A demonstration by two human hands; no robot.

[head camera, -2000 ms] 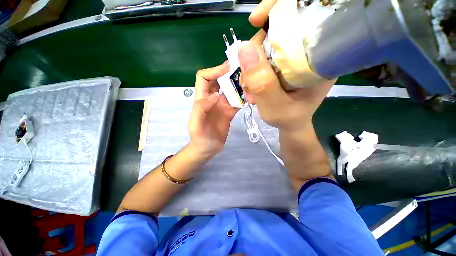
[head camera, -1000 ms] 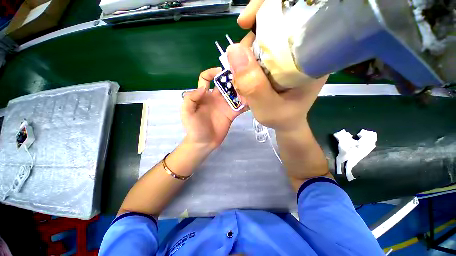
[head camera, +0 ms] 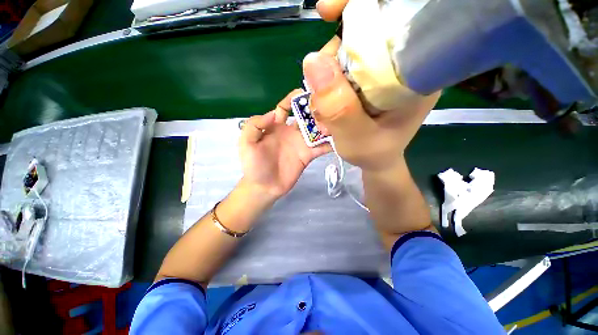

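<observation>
A white power adapter [head camera: 305, 121] with an open case is held above the pale foam sheet, its crowded circuit board facing up. My left hand [head camera: 272, 150] holds it by its edge with the fingertips, palm up. My right hand [head camera: 357, 124] is closed around the tape-wrapped front of a large grey glue gun [head camera: 459, 46], just right of the adapter. The fist covers the adapter's right side; plug pins and the gun's nozzle are hidden. A thin white coiled cord [head camera: 334, 180] hangs from the adapter's lower end.
A wrapped foam slab [head camera: 85, 150] at left bears another open adapter [head camera: 34, 178] and white cord. A crumpled white scrap [head camera: 464, 196] lies at right. The green conveyor belt [head camera: 164, 78] runs behind, with a tray [head camera: 216, 13] at the back and a cardboard box [head camera: 40, 23] at upper left.
The adapter has turned from a tilted view to face up and is more upright; its pins have gone behind my right hand. More white material has appeared at the left slab's lower left.
</observation>
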